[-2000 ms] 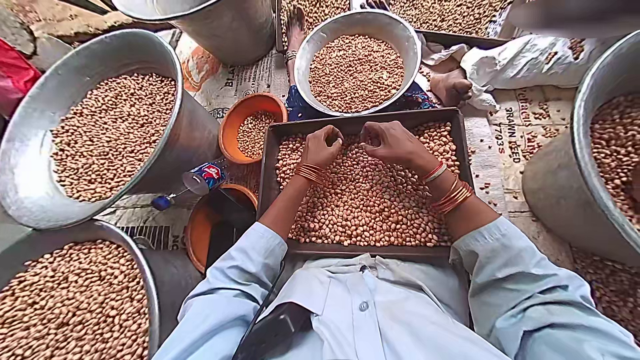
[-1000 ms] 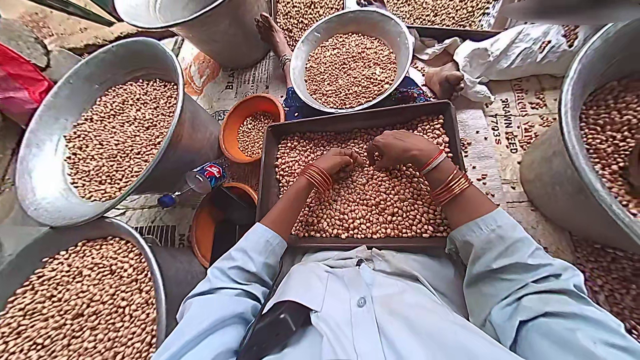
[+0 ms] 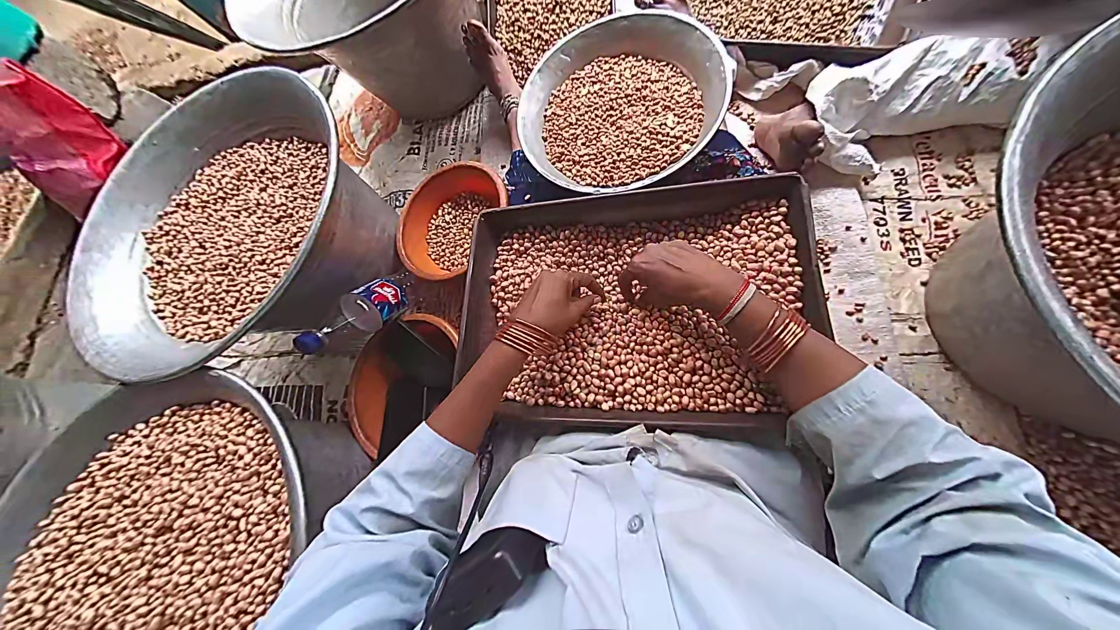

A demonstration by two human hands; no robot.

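A dark rectangular metal tray (image 3: 815,262) rests before my lap, filled with reddish-brown nuts or seeds (image 3: 647,367). Over its middle, my left hand (image 3: 557,302) has its fingers bent and thumb near the fingertips, just above the seeds. My right hand (image 3: 678,276) is curled close to its right, fingertips pointing down and left at the seeds. A small gap parts the two hands. Whether either holds a seed is too small to tell. Bangles circle both wrists.
Seed-filled metal tubs stand at left (image 3: 328,210), lower left (image 3: 293,472) and right (image 3: 1019,227). A metal basin (image 3: 534,114) lies beyond the tray, by another person's feet. Orange bowls (image 3: 411,214) and a plastic bottle (image 3: 381,299) sit left of the tray. Printed sacks (image 3: 910,201) cover the ground.
My hands, low and close together over the seeds a second ago, are now a little farther apart. The tray and tubs stay in place.
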